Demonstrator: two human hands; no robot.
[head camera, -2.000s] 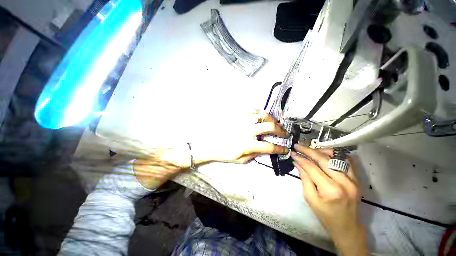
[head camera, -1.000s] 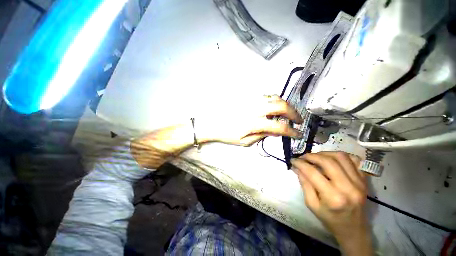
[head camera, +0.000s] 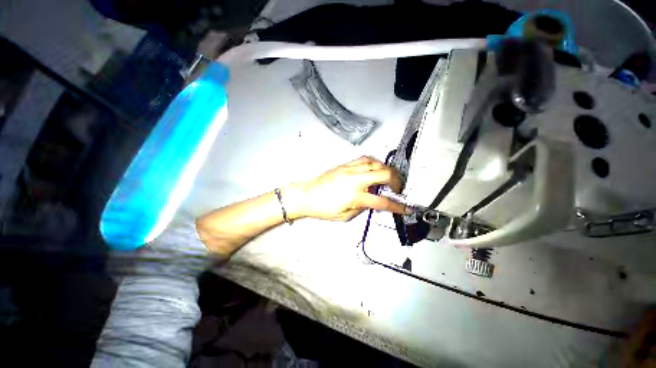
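My left hand (head camera: 345, 192) lies on the curved grey-white striped piece (head camera: 413, 144) beside the needle area, index finger stretched toward the presser foot (head camera: 430, 217). The piece runs back along the machine head from under my fingers. A black fabric strip (head camera: 403, 228) shows below the fingertips; its far part is hidden. My right hand is away from the fabric; a blurred orange-brown shape at the lower right edge is too unclear to identify as the hand. The large white machine head (head camera: 496, 154) hides part of the work.
The blue work lamp (head camera: 169, 162) hangs at the left on a white arm (head camera: 360, 50). Another striped piece (head camera: 327, 108) lies behind my hand. Black fabric (head camera: 345, 25) lies at the back. A ribbed silver knob (head camera: 480, 267) stands near the needle. A thin black line (head camera: 503, 305) crosses the tabletop.
My right hand has left the fabric and needle area. My left hand stays at the striped piece. The view has shifted, with more of the lamp arm and the back of the table showing.
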